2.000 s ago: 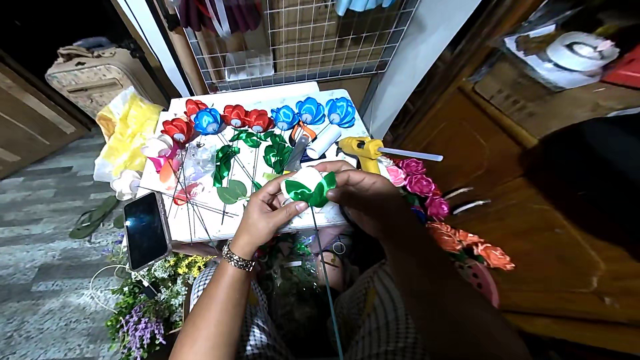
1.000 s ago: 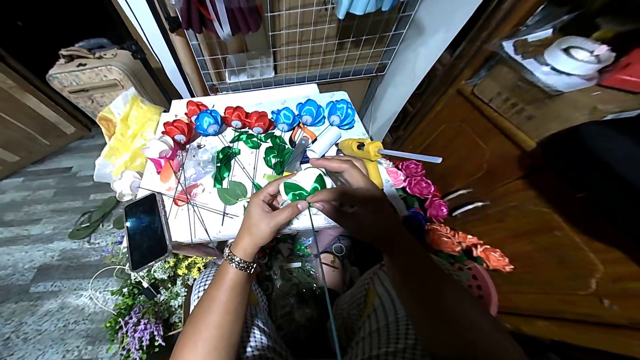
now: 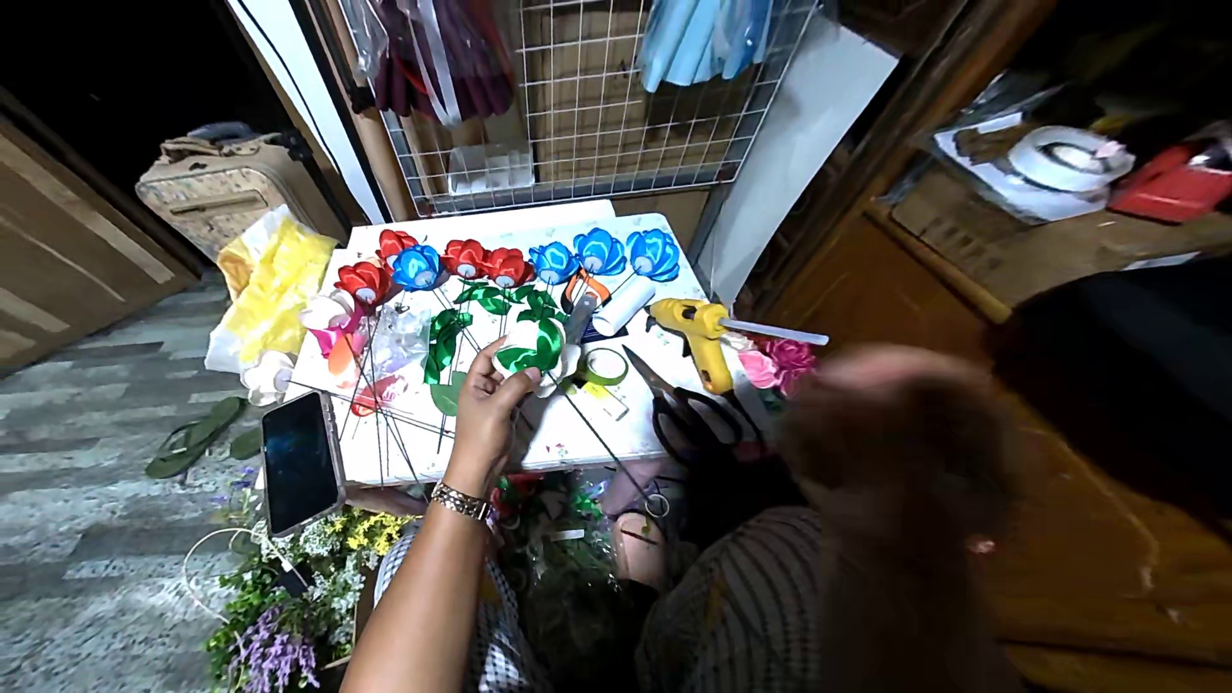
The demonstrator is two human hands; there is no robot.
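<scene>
My left hand [image 3: 499,399] grips a white ribbon flower with green leaves [image 3: 534,351], its thin wire stem slanting down to the right. Blurred and raised at the right is my right hand [image 3: 895,433]; its fingers and anything in them cannot be made out. Between the two hands lie black-handled scissors [image 3: 688,409], a roll of green tape [image 3: 605,366] and a yellow hot glue gun [image 3: 698,337] with a glue stick in its back. Behind the held flower are green ribbon leaves [image 3: 446,342].
Red ribbon flowers [image 3: 464,258] and blue ribbon flowers [image 3: 599,252] line the back of the white table [image 3: 568,433]. A smartphone [image 3: 302,462] sits at the left front corner. Pink flowers [image 3: 791,358] are beside the glue gun. A wooden cabinet [image 3: 1088,539] stands at right.
My right hand has let go of the flower and moved off to the right. The left hand still holds the flower, now further forward over the table. Scissors and green tape have come into sight.
</scene>
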